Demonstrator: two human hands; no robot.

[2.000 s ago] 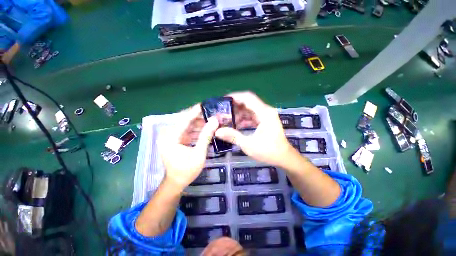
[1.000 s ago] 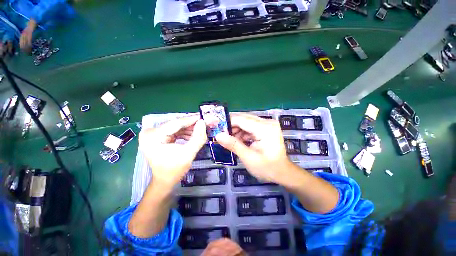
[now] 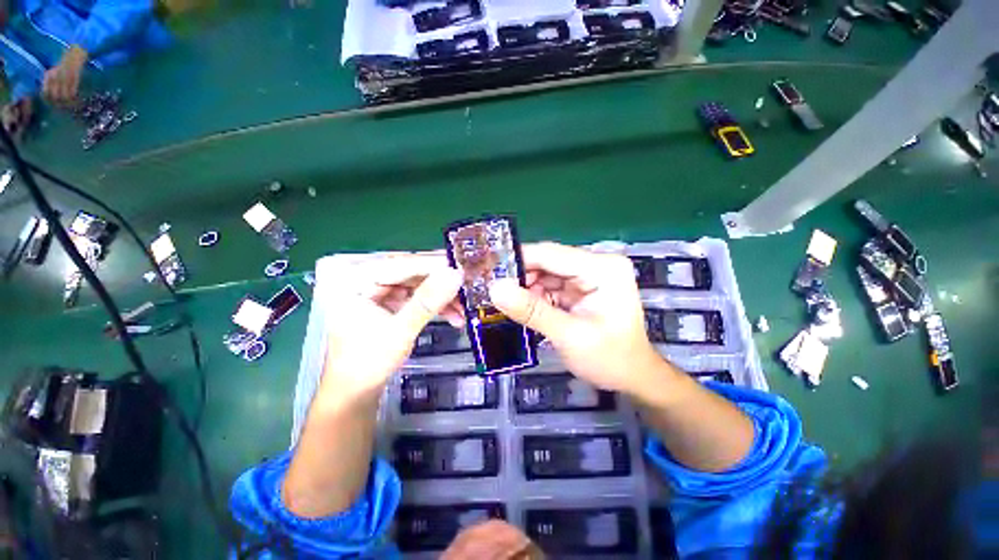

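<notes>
A black phone housing (image 3: pixel 451 232) is held upright above the tray, with a silvery circuit board (image 3: pixel 482 249) lying in it. A dark LCD screen with a bright edge (image 3: pixel 504 347) hangs at the board's lower end, with a small orange-yellow strip between them. My left hand (image 3: pixel 378 317) grips the housing's left edge with thumb and fingers. My right hand (image 3: pixel 586 312) grips its right edge, its thumb on the lower part of the board. The whitish blister tray (image 3: pixel 504 438) beneath holds rows of black housings.
Board-and-screen pieces (image 3: pixel 812 263) lie at right and left (image 3: pixel 252 317). A pale post (image 3: pixel 854 120) slants at right. Stacked trays (image 3: pixel 504 71) stand across the belt. A yellow-and-black phone part (image 3: pixel 732 139) lies on the belt. Cables (image 3: pixel 104 290) and another person's hand (image 3: pixel 66 77) show at left.
The housing has tilted so the board faces the camera more, and the screen hangs lower and clearer. My fingers have spread to its edges. Parts on the belt have shifted right.
</notes>
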